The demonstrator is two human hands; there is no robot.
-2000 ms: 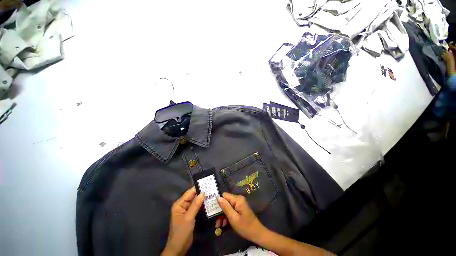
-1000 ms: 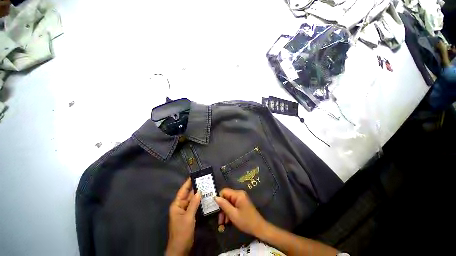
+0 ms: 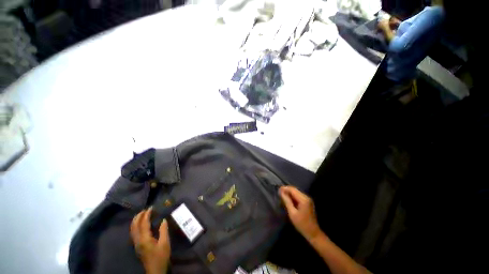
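Note:
A dark grey denim shirt (image 3: 187,171) lies front up on the white table, its collar toward the far left. A hang tag with a white barcode label (image 3: 187,222) lies on its chest beside the button placket. The chest pocket has yellow-gold winged embroidery (image 3: 227,197). My left hand (image 3: 150,242) is over the shirt left of the tag, fingers apart and holding nothing. My right hand (image 3: 301,212) is at the shirt's right side by the sleeve, thumb and fingers closed on the fabric; the fingertips are slightly blurred.
A spare hang tag (image 3: 241,127) lies just beyond the shirt's shoulder. A clear plastic bag with dark contents (image 3: 259,84) lies farther back. Pale garments (image 3: 300,27) are heaped at the far edge, another (image 3: 12,136) at the left. A person in a blue sleeve (image 3: 417,35) is at the upper right.
Both hands have let go of the hang tag, which now lies on the shirt. My right hand has moved right to the sleeve, my left hand slightly left. The view has turned toward the right.

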